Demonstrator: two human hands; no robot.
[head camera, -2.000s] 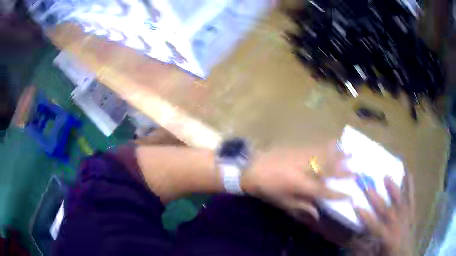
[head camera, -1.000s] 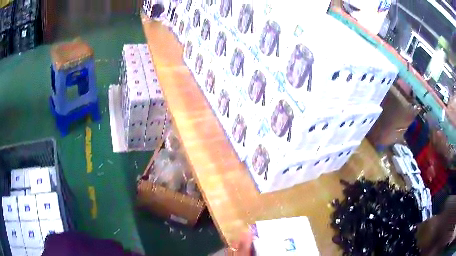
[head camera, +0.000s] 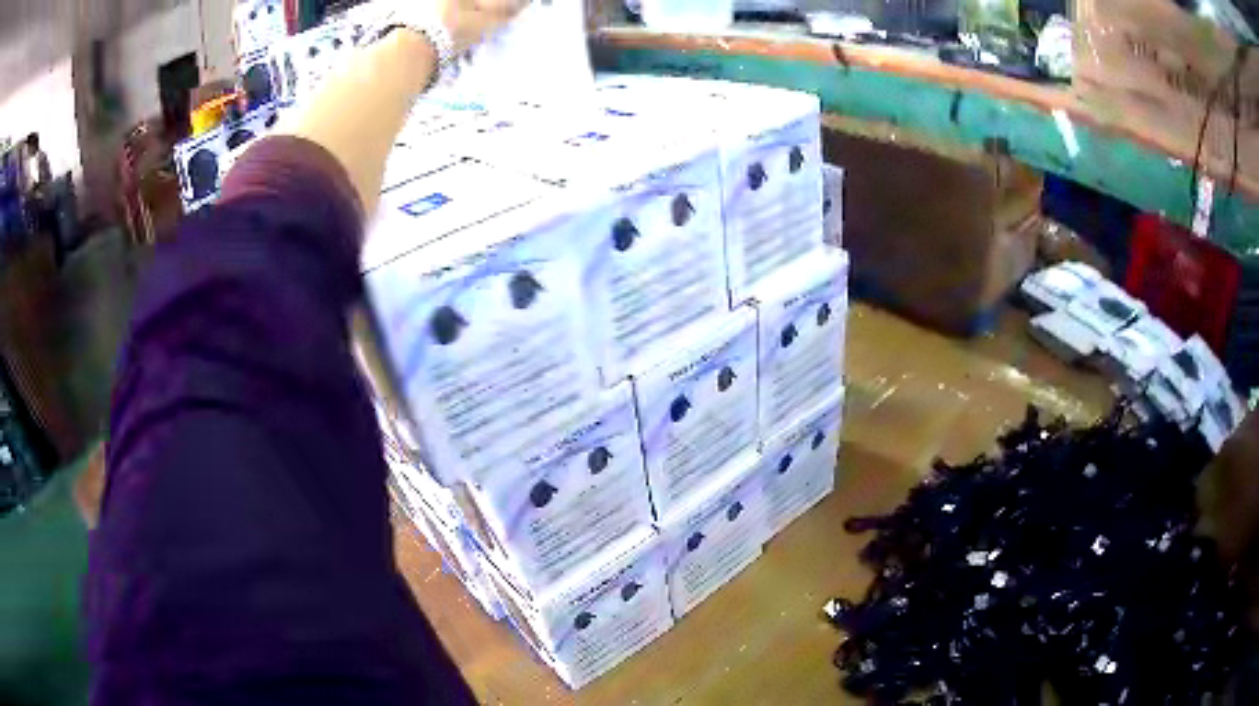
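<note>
My left hand (head camera: 481, 19) is at the top edge of the view, partly cut off and blurred, at the end of a dark purple sleeve with a light watch band at the wrist. It grips a white retail box (head camera: 532, 58) over the top of the box stack; the contact with the boxes below is unclear. The stack (head camera: 690, 414) of closed white boxes stands in rows on the brown tabletop, its printed text panels facing me. My right hand is not in view.
A black cable pile (head camera: 1036, 566) lies at the lower right. Flat white pieces (head camera: 1139, 338) lie behind it, near a red object (head camera: 1185, 293). A brown carton (head camera: 918, 228) stands behind the stack, beside the green-edged line (head camera: 884, 104). An orange-yellow piece (head camera: 214, 113) is at the far left.
The view has turned toward the text side of the stack. My left hand and a white box have moved from the table's near edge up to the stack's far top.
</note>
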